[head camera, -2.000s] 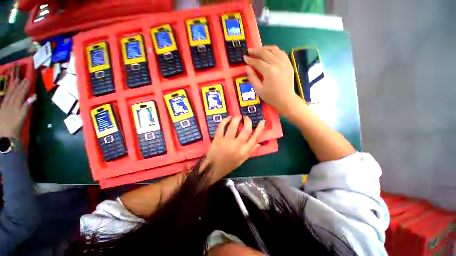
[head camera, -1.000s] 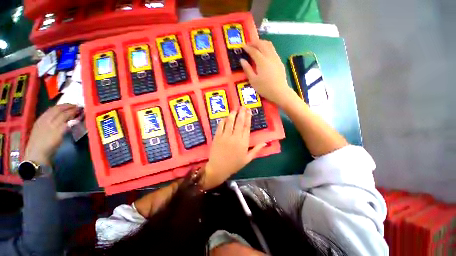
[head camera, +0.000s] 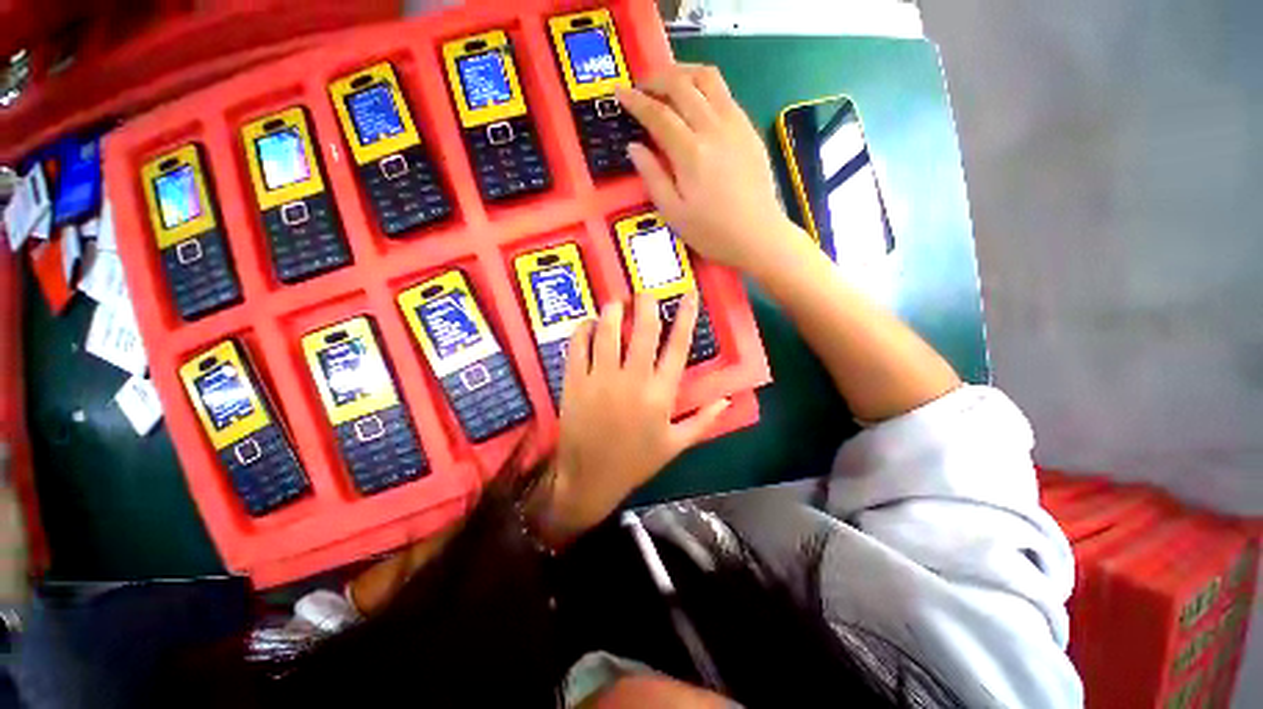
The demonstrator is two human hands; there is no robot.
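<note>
A red tray (head camera: 457, 249) holds two rows of keypad phones with yellow surrounds, face up, screens lit blue or white. My right hand (head camera: 706, 166) lies over the right end, its fingertips on the keypad of the far-row end phone (head camera: 592, 63). My left hand (head camera: 621, 402) rests at the near row, its fingers over the lower part of a blue-screened phone (head camera: 557, 291) and beside the white-screened near-row end phone (head camera: 654, 256). Both hands have fingers apart and hold nothing. The fingers hide parts of the keypads.
A smartphone (head camera: 838, 180) with a yellow edge lies on the green bench (head camera: 924, 139) at right. White slips (head camera: 114, 333), a blue card (head camera: 76, 180) and an orange card (head camera: 53, 274) lie left of the tray. Red trays (head camera: 1136, 582) are stacked at lower right.
The view has shifted, so the tray sits further left. The other person's hand at left is out of view. Several phone screens have changed. My hands remain over the tray's right end.
</note>
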